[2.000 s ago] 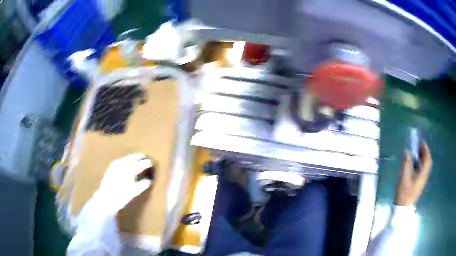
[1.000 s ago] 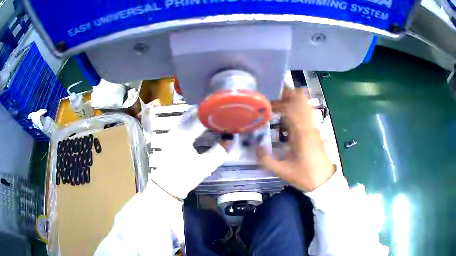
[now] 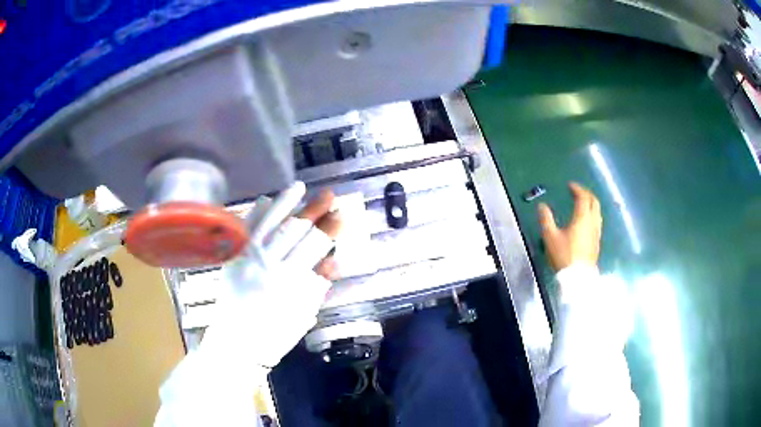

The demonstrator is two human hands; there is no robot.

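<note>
My left hand [image 3: 288, 263], in a white glove with some bare fingertips, is over the left half of the silver slotted table [image 3: 417, 271], beside the white fixture block [image 3: 355, 221]. Its fingers are bent; whether they hold anything cannot be told. A black oblong piece with a pale round spot [image 3: 395, 206] is on the table, right of the block. My right hand [image 3: 576, 229] is bare, fingers apart and empty, over the green floor right of the table. Rows of black parts [image 3: 88, 304] lie in the lined tray [image 3: 138, 367] at left.
The blue printer head [image 3: 108, 58] and the red-orange knob [image 3: 185, 235] hang over the upper left, hiding part of the table. A small dark object [image 3: 534, 193] shows against the green floor near my right fingertips. Blue crates [image 3: 21, 204] stand at far left.
The view has turned right. My right hand has left the fixture area and moved right, out past the table edge. My left hand stays by the fixture. The black oblong piece is now uncovered.
</note>
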